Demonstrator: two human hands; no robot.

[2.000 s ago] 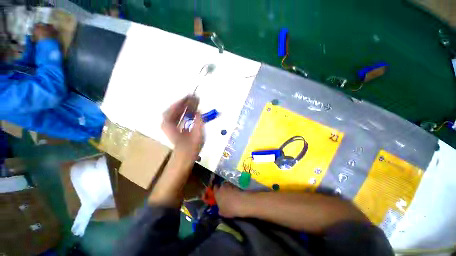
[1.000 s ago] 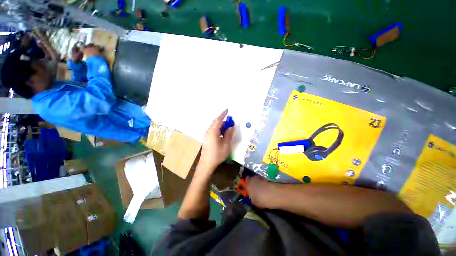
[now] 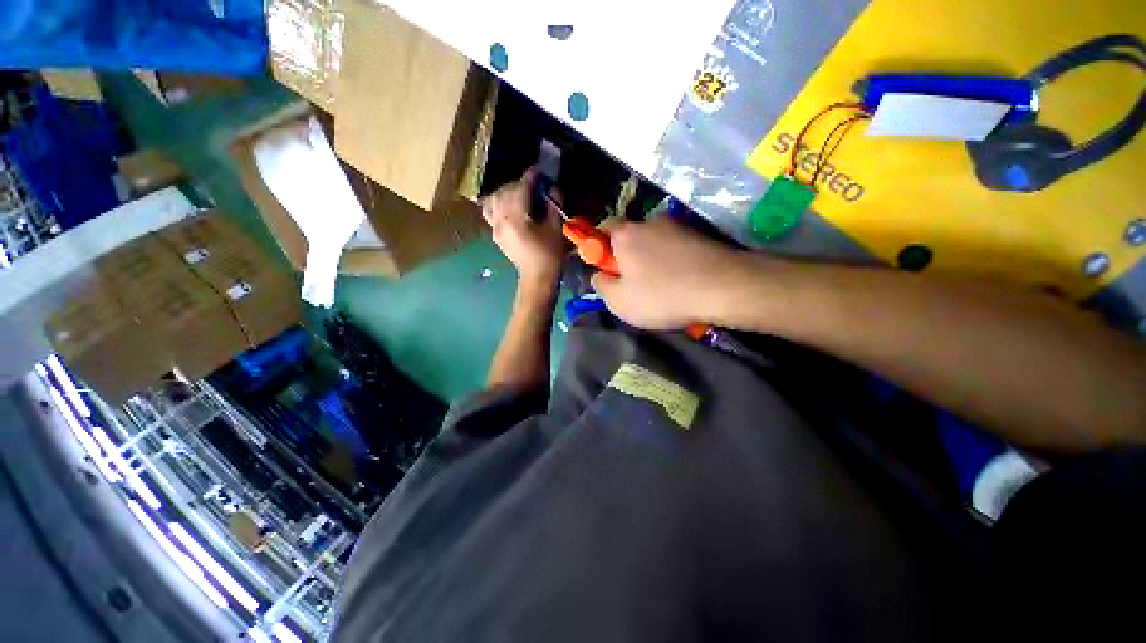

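My right hand (image 3: 666,270) is closed on an orange-handled cutting tool (image 3: 591,246) whose metal end points at my left hand. My left hand (image 3: 525,226) holds a small dark piece (image 3: 549,160) at the tool's tip, over a dark opening at the bench edge; fingers and shadow hide its detail. A blue battery cell (image 3: 951,104) with a white pad lies on the printed mat (image 3: 829,258), wired to a green circuit board (image 3: 782,207).
A brown carton flap (image 3: 409,101) stands left of my left hand. A carton with white material (image 3: 308,189) and a closed brown box (image 3: 176,291) are further left. A blue sleeve (image 3: 132,34) shows at top left. The white sheet (image 3: 628,63) covers the bench.
The view has tilted down and closer. My left hand has moved from above the white sheet to the bench edge, meeting the tool in my right hand. The other person is mostly out of view.
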